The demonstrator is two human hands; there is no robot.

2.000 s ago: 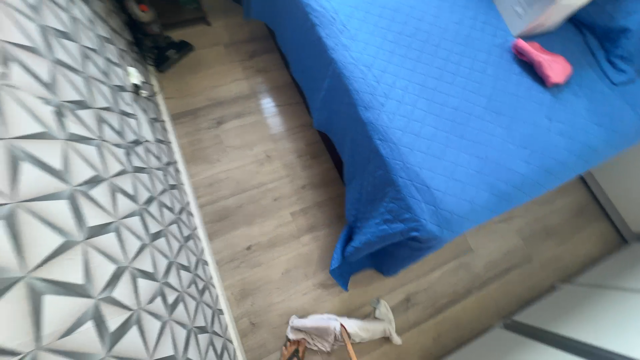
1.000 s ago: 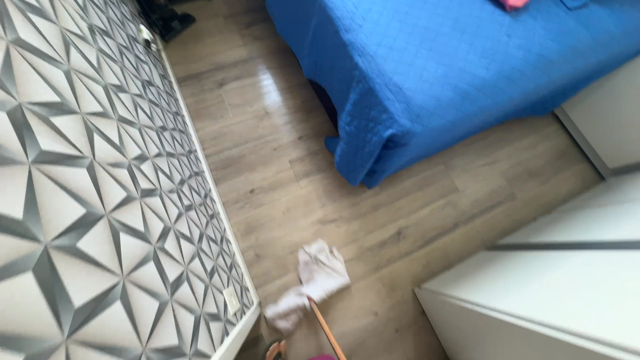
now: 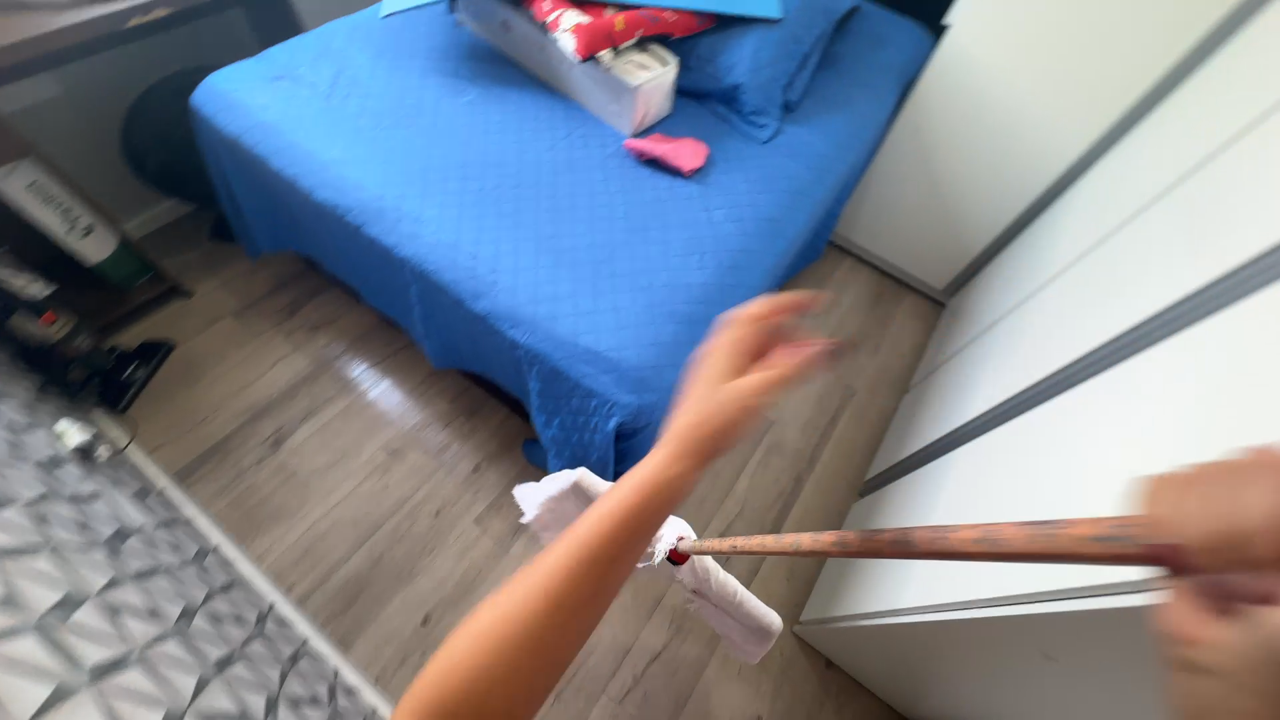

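A worn wooden pole (image 3: 900, 542) runs from the right edge toward the middle, with a pale cloth (image 3: 730, 610) wrapped about its head over the wood-look floor. My right hand (image 3: 1215, 530), blurred at the right edge, is closed around the upper end of the pole. My left hand (image 3: 750, 370) is raised, blurred, its fingers apart with nothing in them; the forearm passes in front of part of the cloth. Beyond the hand lies a bed with a blue quilted cover (image 3: 480, 220).
On the bed are a white box (image 3: 620, 95) with red fabric in it, a pink cloth (image 3: 670, 153) and a blue pillow (image 3: 750, 70). White wardrobe doors (image 3: 1100, 420) stand at right. A patterned wall (image 3: 130, 590) and an upright vacuum cleaner (image 3: 70, 340) are at left.
The view has swung toward the bed. Both hands now show; my left hand, unseen before, is raised. The cloth-wrapped pole head has come up off its earlier place by the patterned wall, nearer the bed corner.
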